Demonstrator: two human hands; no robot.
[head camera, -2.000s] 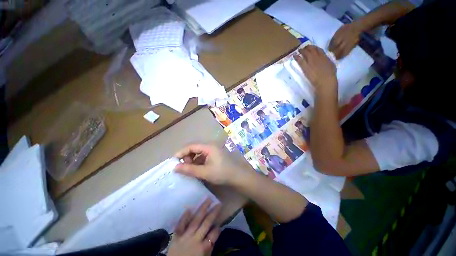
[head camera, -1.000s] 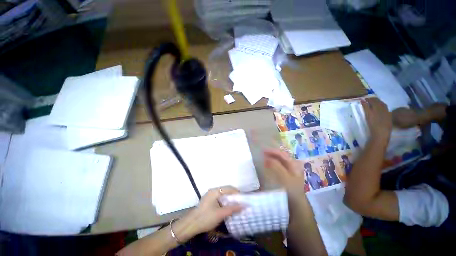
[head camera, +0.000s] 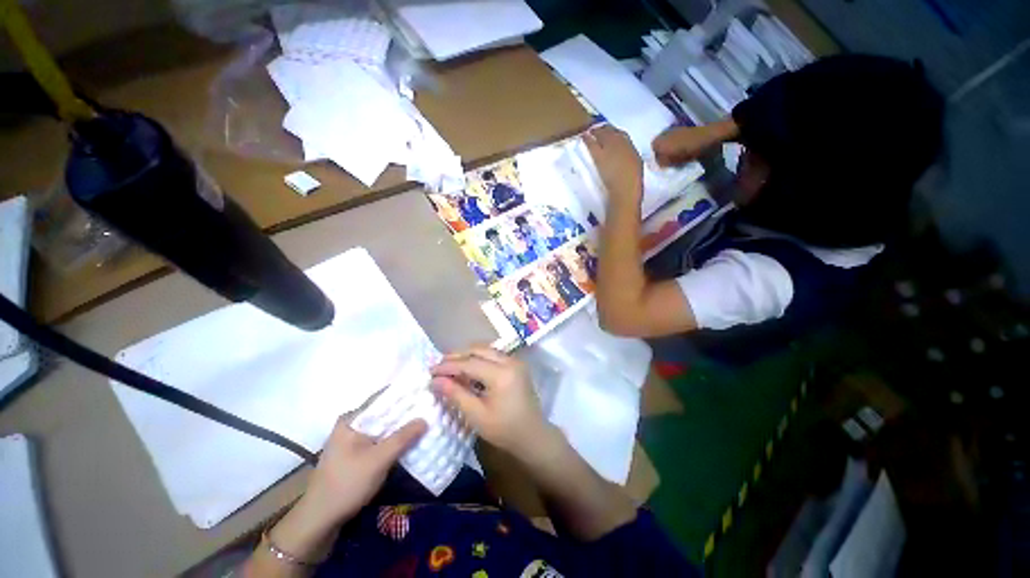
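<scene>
My left hand holds a white pad sheet with rows of raised dots, bent, at the bench's front edge. My right hand has its fingertips at the sheet's upper right edge; whether a pad is between them is too small to tell. A flat white device panel lies on the bench just beyond my hands. The black electric screwdriver hangs above the panel at the left, its narrow end over the panel.
The black cord crosses above the panel. White backing sheets and a small white piece lie behind. Colourful picture sheets lie right, where a coworker's arm reaches. White stacked devices stand left.
The view has swung, so the screwdriver appears nearer and further left. My right hand has come from beside the pad sheet to its edge. The sheet is now bent in my left hand.
</scene>
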